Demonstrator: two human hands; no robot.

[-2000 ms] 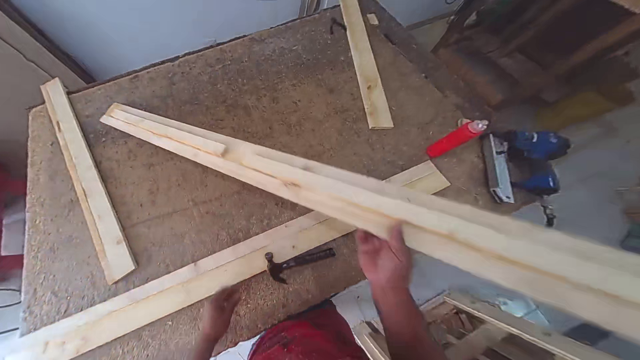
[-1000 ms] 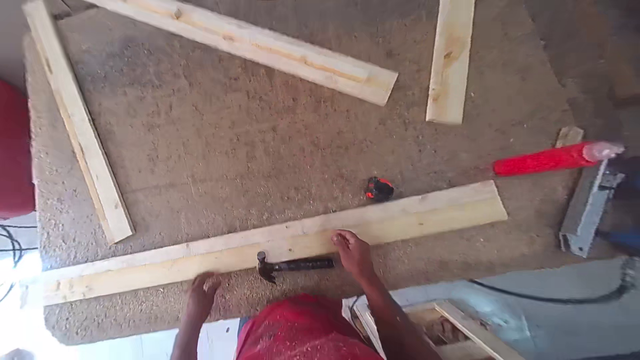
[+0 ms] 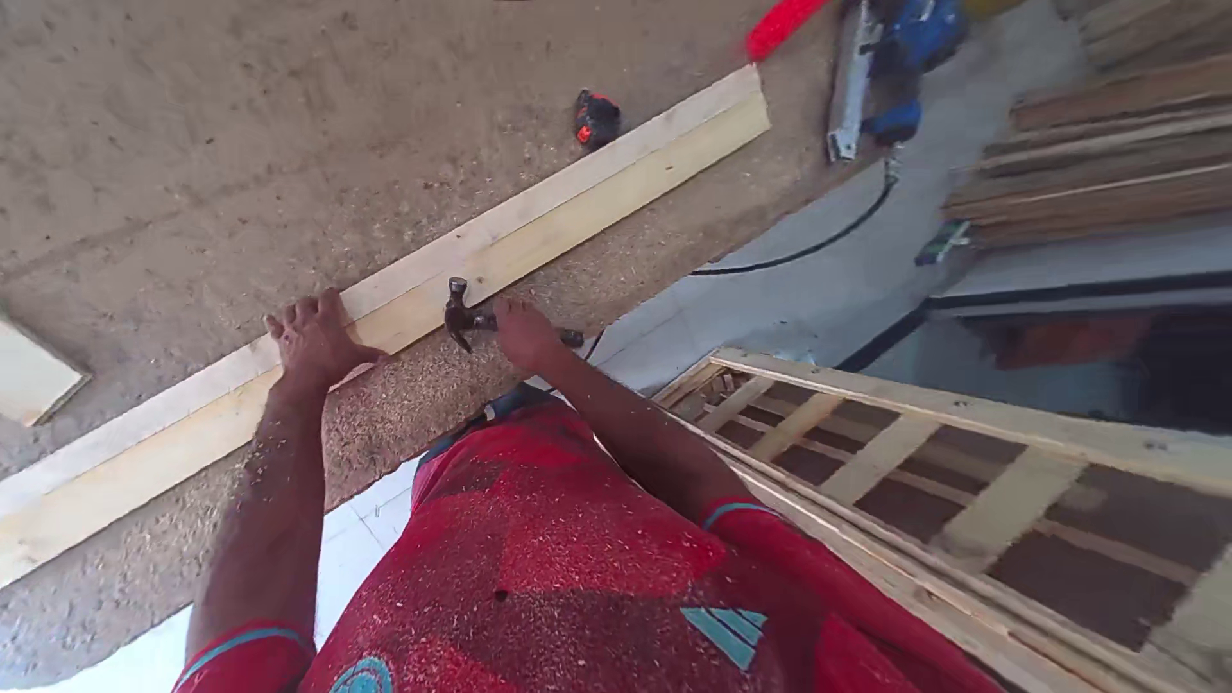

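A long piece of pale timber [image 3: 539,226], its surface split lengthwise into two bands, lies diagonally near the front edge of the particle-board worktop [image 3: 241,125]. Spread across it, with fingers over the far edge and thumb at the near edge, is my left hand [image 3: 318,345]. My right hand [image 3: 525,335] is on the dark handle of a claw hammer [image 3: 460,316]; the fingers are partly hidden, so how firmly they close on it is unclear. The hammer head lies against the timber's near edge. Beyond the timber sits a black and orange tape measure [image 3: 597,119].
A red tube [image 3: 784,27] and a blue nail gun [image 3: 910,43] with a metal magazine lie at the worktop's right. Another board [image 3: 34,371] is at far left. A slatted wooden frame [image 3: 866,452] stands right of my body, and a black hose [image 3: 818,252] crosses the floor.
The long board that my right hand held two seconds ago lay on the worktop one second ago. My right hand has since come to the hammer's handle. The view has shifted and turned.
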